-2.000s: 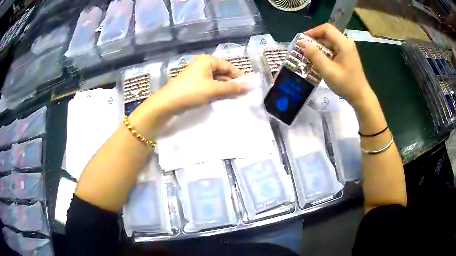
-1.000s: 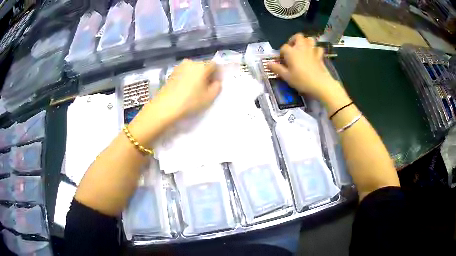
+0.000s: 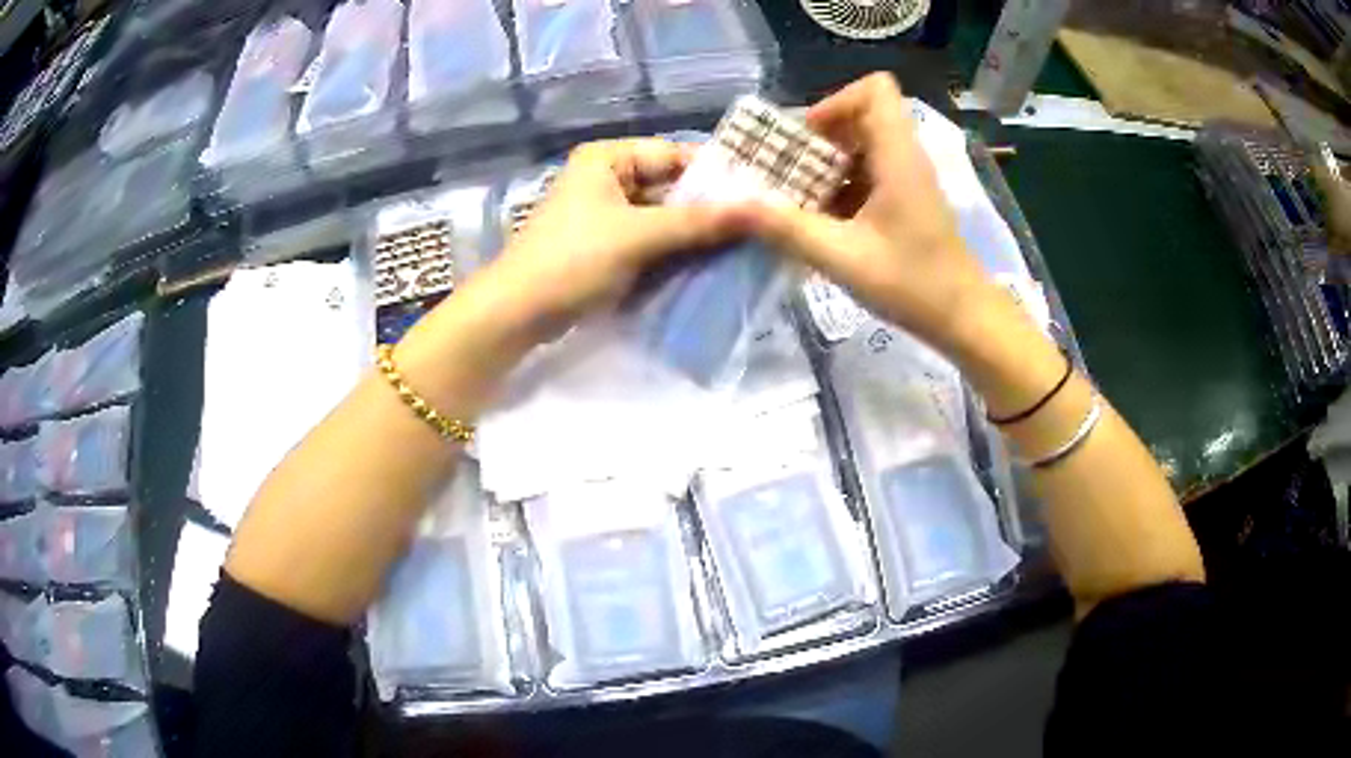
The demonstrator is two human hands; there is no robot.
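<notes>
A keypad phone (image 3: 785, 153) is tilted above the tray, its gold keypad end sticking out of a milky plastic sleeve (image 3: 719, 319), its lower part blue-grey through the sleeve. My left hand (image 3: 600, 222) holds the sleeve and phone from the left. My right hand (image 3: 889, 215) grips the phone's keypad end and the sleeve from the right. White empty bags (image 3: 593, 422) lie below my hands, over the clear blister tray (image 3: 637, 689). Bagged phones (image 3: 615, 592) fill the tray's near row. An unbagged phone (image 3: 412, 264) shows in the far row.
A white pile of bags (image 3: 267, 393) lies left of the tray. Trays of bagged phones (image 3: 459, 67) stand at the far side, others (image 3: 67, 548) at left. A tray of unbagged phones (image 3: 1289, 222) is at right. A fan (image 3: 867, 12), metal post (image 3: 1022, 52) and brown board (image 3: 1171, 74) are at the back.
My right hand first lowered to the tray's far row, then came left with a phone to my left hand. That phone is now partly inside a sleeve.
</notes>
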